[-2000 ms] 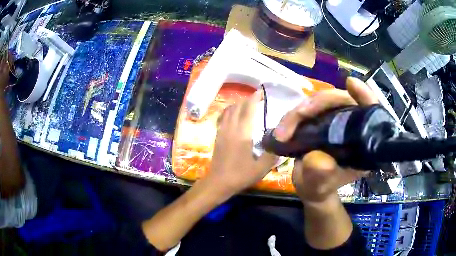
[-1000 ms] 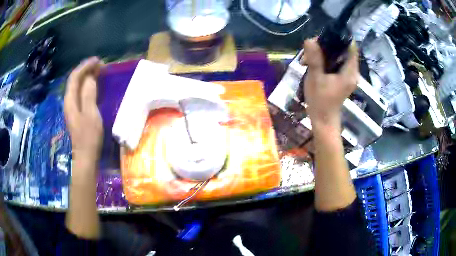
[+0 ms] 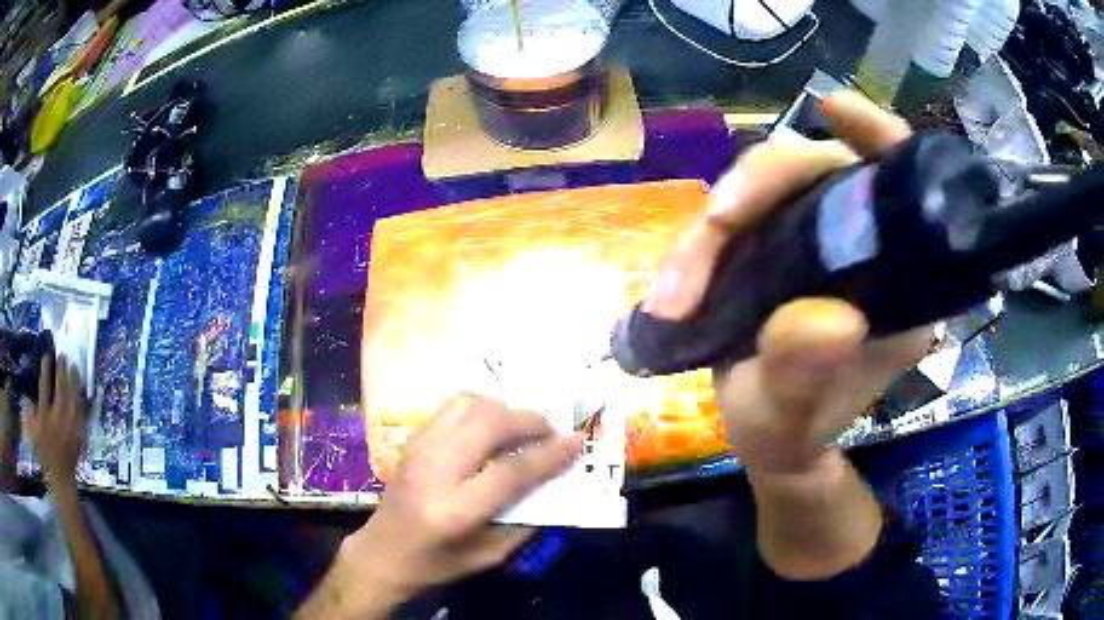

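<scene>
My right hand [image 3: 799, 351] is closed around the black electric screwdriver [image 3: 835, 248], which has a pale label and a thick cord to the right. Its tip points left over the orange mat [image 3: 424, 291]. A white plastic housing [image 3: 569, 503] lies at the mat's front edge, its flat end overhanging the bench edge; glare hides most of its outline. My left hand [image 3: 466, 484] rests on the housing's left side, fingers bent towards a thin dark part near the driver tip. Whether the tip touches anything is not clear.
A dark pot [image 3: 539, 85] with white contents and an upright stick stands on a tan board [image 3: 454, 139] behind the mat. Another person's hand [image 3: 55, 418] is at the far left by a white housing. A blue crate [image 3: 956, 521] is at lower right. Black parts lie at upper left.
The white housing has turned, its arm now towards me instead of back left. My left hand has come in from the left onto it. My right hand has brought the screwdriver down over the mat.
</scene>
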